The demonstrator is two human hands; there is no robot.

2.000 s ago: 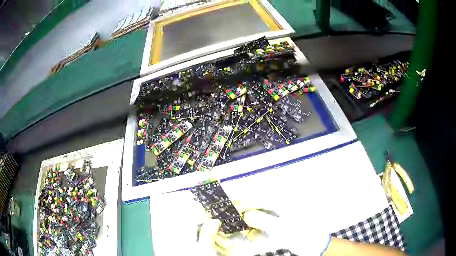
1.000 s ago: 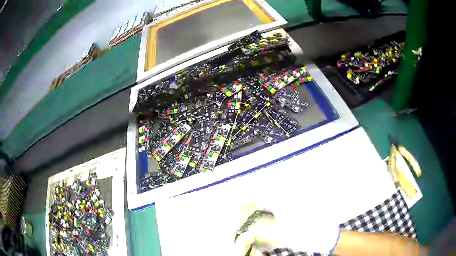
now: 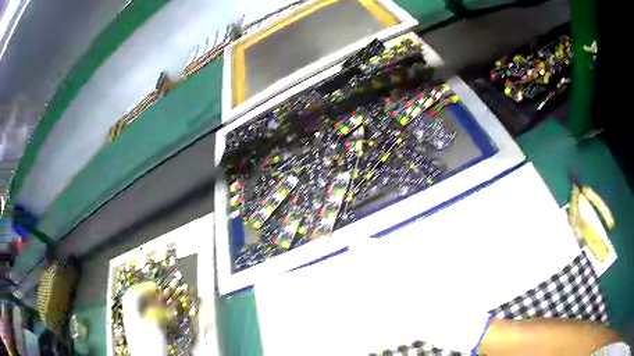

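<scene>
My left hand point(image 3: 147, 313), in a white glove and blurred, is over the smaller white-framed tray point(image 3: 206, 278), which is heaped with short circuit boards point(image 3: 182, 299). Its fingers cannot be made out, nor whether they hold a board. My right forearm comes in at the lower right. My right hand point(image 3: 424, 295), in a white glove with a blue cuff edge, is over the white sheet point(image 3: 313, 306) and almost lost against it. Its fingers are unclear. The larger framed tray point(image 3: 518, 149) behind is heaped with dark board strips point(image 3: 334, 201) with red, green and yellow parts.
An empty yellow-bordered screen frame point(image 3: 240, 76) lies behind the large tray. Coloured boards point(image 3: 532, 73) lie in a dark tray by a green upright point(image 3: 582, 69). Yellow-handled tools point(image 3: 591, 219) lie on a pale card at right. Checked cloth point(image 3: 556, 292) covers the near edge.
My left hand has moved from the white sheet to over the smaller tray. The dark strip seen between my hands earlier is no longer visible there. The view has turned left.
</scene>
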